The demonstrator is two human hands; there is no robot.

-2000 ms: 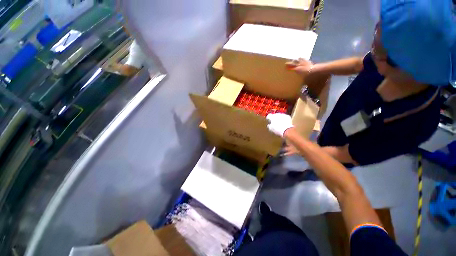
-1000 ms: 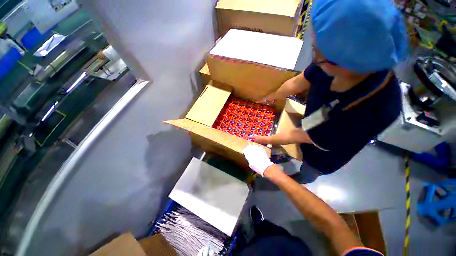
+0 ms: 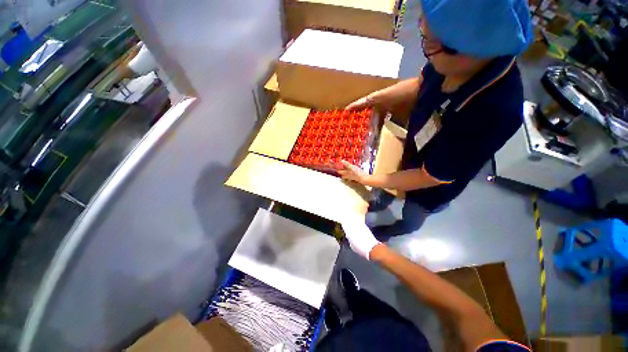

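My right hand [image 3: 358, 230], in a white glove, grips the near right corner of the open carton flap [image 3: 296, 182]. The fingertips blend into the bright flap. Orange-red parts in a blister tray stack [image 3: 334, 137] show inside the carton, near the top. Another person's two bare hands hold this stack at its far and near edges. A small white patch at the bottom picture edge [image 3: 278, 347] may be my gloved left hand; it is cut off and its state is not clear.
A person in a blue cap [image 3: 475, 124] leans in from the right. A white board [image 3: 286, 254] lies over a blue tote [image 3: 227, 285] of thin pale strands. More cartons stand behind, at bottom left and at lower right [image 3: 482, 289]. A blue stool [image 3: 592, 247] stands right.
The near flap has folded outwards and down, with my right hand at its corner. The other person's hands have moved onto the red tray stack, which now shows higher in the carton.
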